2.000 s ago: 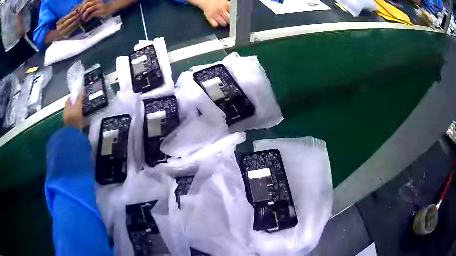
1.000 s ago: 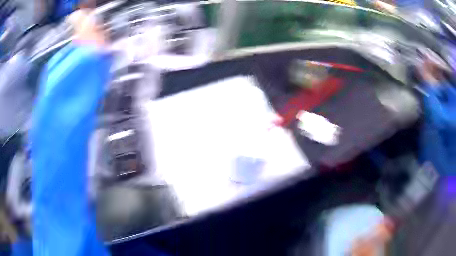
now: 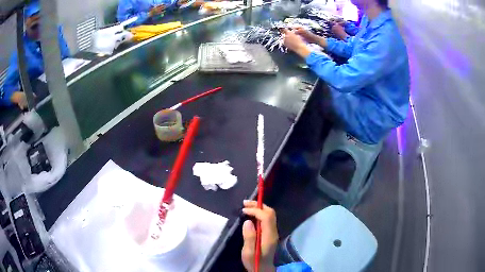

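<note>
My right hand [image 3: 259, 234] is at the lower middle, its fingers closed around the thin red handle of a paste brush [image 3: 259, 194]. The brush stands upright in view, its far end caked white. The white paste tub [image 3: 173, 248] sits on a large white paper sheet [image 3: 90, 212] at the lower left. A thicker red rod [image 3: 182, 154] leans up out of the tub, its lower part smeared white. The tub's rim is hard to tell in the glare. My left hand is not in view.
A crumpled tissue [image 3: 215, 175] and cloudy jar [image 3: 168, 126] lie on the dark bench, a thin red brush [image 3: 199, 97] beside the jar. Opened devices [image 3: 25, 223] are at left. A seated person [image 3: 367, 74] and an unoccupied stool [image 3: 332, 241] are at right.
The view has swung right, from the devices to the paper and bench. My left arm has gone out of the picture. My right hand with the brush now shows clearly.
</note>
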